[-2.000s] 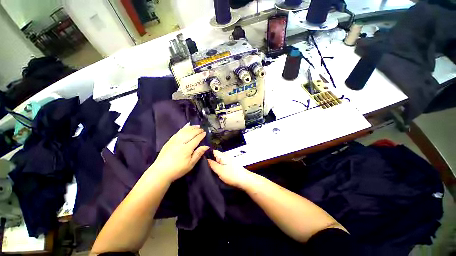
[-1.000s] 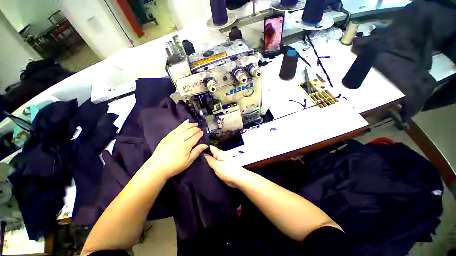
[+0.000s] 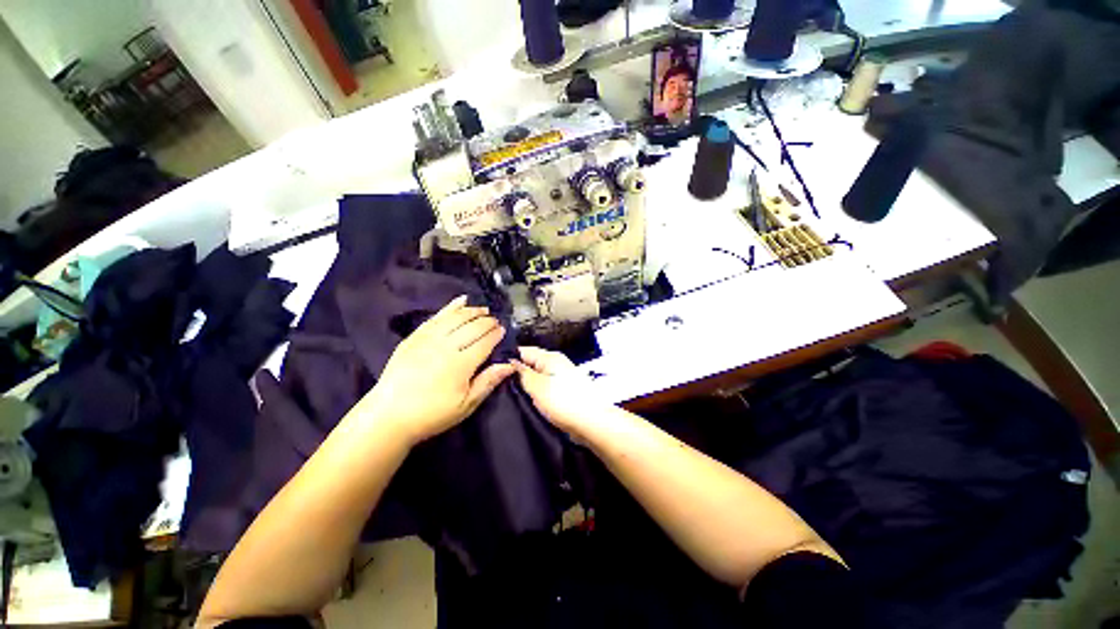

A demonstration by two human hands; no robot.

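A dark purple cloth piece (image 3: 344,322) lies at the left front of the off-white overlock machine (image 3: 553,197) and hangs down toward my lap. My left hand (image 3: 445,369) lies on the cloth, fingers toward the needle area, pressing it just in front of the machine. My right hand (image 3: 553,388) pinches the cloth edge close to my left fingertips. The cloth edge runs toward the presser foot area, which is partly hidden by cloth and machine parts.
A second dark pile (image 3: 111,369) drapes at the left. A large dark heap (image 3: 933,467) lies below the table edge at right. A slotted yellowish tray (image 3: 792,234), dark thread cones (image 3: 711,162) and an upright lit phone (image 3: 674,86) stand right of and behind the machine.
The cloth by the machine has shifted and folded differently, and its hanging part has changed shape below my hands. Both hands stay nearly in place. The phone screen picture has changed.
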